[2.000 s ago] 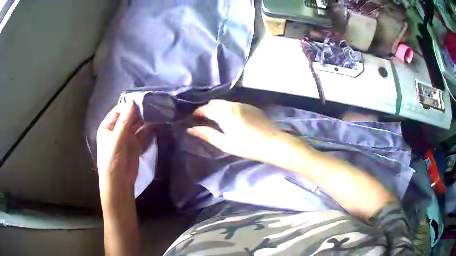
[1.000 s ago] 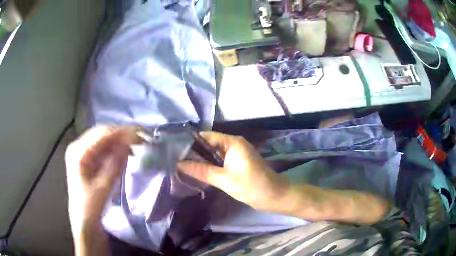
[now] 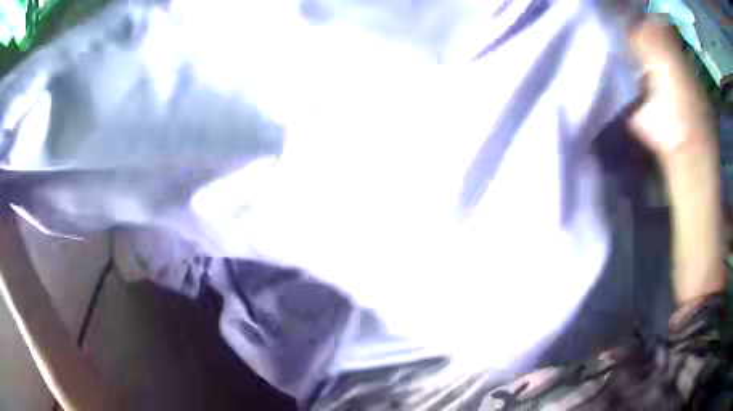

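Note:
A large light purple-grey cloth [image 3: 241, 136] is spread and raised across most of the view, washed out white by glare in its middle. My right hand [image 3: 661, 100] is blurred at the cloth's upper right edge and appears to grip it; its fingertips are not clear. My left forearm shows at the lower left edge, running up to the cloth's left side. My left hand itself is cut off or hidden there. Folds of the cloth hang at the lower middle, above my lap.
The camouflage clothing [image 3: 563, 387] on my lap is along the bottom right. A dark cord [image 3: 96, 301] runs over the pale surface at lower left. The machine and its table are not visible behind the cloth.
My hands have moved far apart, left and right, from the small dark folded part they held together. The cloth has been lifted and spread, covering the machine table from view.

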